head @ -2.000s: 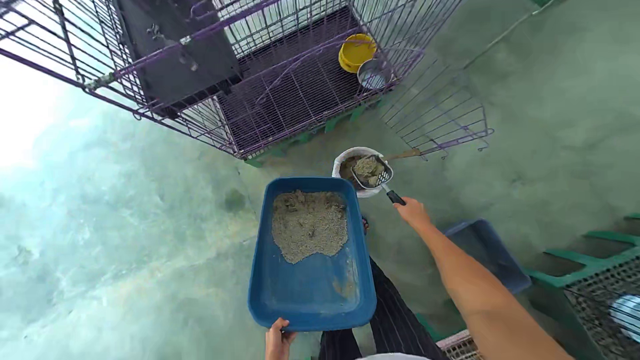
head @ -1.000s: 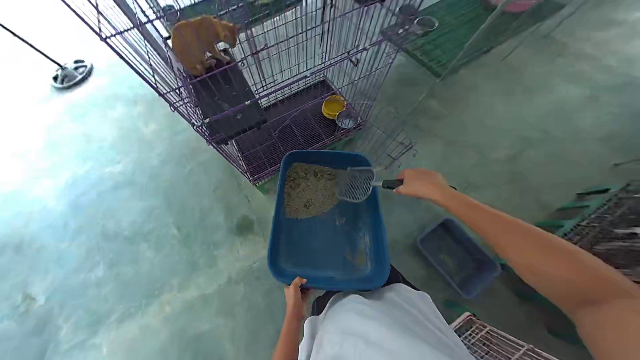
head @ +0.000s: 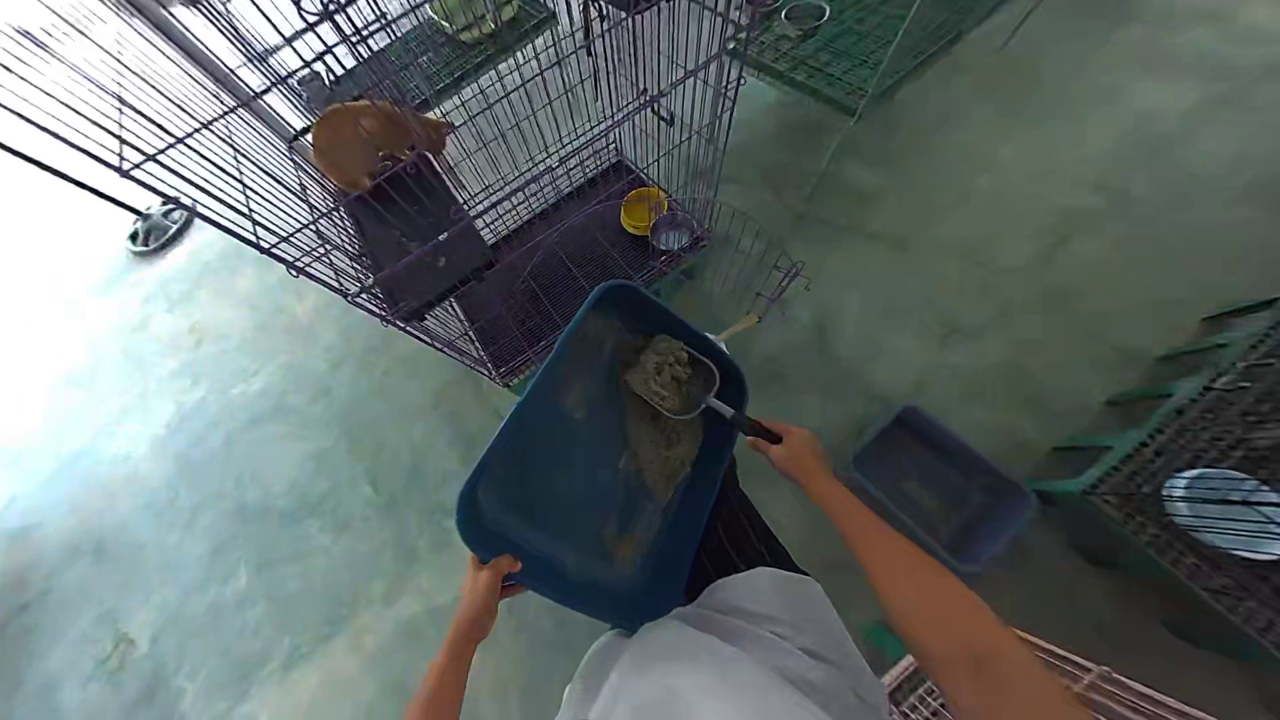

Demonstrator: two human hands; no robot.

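Observation:
My left hand (head: 490,590) grips the near left corner of a blue plastic litter tray (head: 560,490), its thumb over the rim. Grey litter (head: 662,450) lies along the tray's right side. My right hand (head: 795,452) holds the black handle of a metal litter scoop (head: 712,402). The scoop's head is over the tray's far right part and carries a heap of clumped litter (head: 662,372). The tray is tilted, and its near edge is close to my light shirt. Behind its far right edge, a white container is mostly hidden, with a light-coloured handle (head: 740,326) showing.
A purple wire cage (head: 480,350) stands ahead, with a yellow bowl (head: 642,210), a metal bowl (head: 674,231) and an orange cat (head: 370,140) on a dark shelf. A second tray (head: 940,490) lies on the floor at right, beside a green-edged cage (head: 1110,460).
The tray has turned and tilted, and its litter has shifted to the right side. The scoop, over the white bucket two seconds ago and without a visible heap one second ago, now carries clumps.

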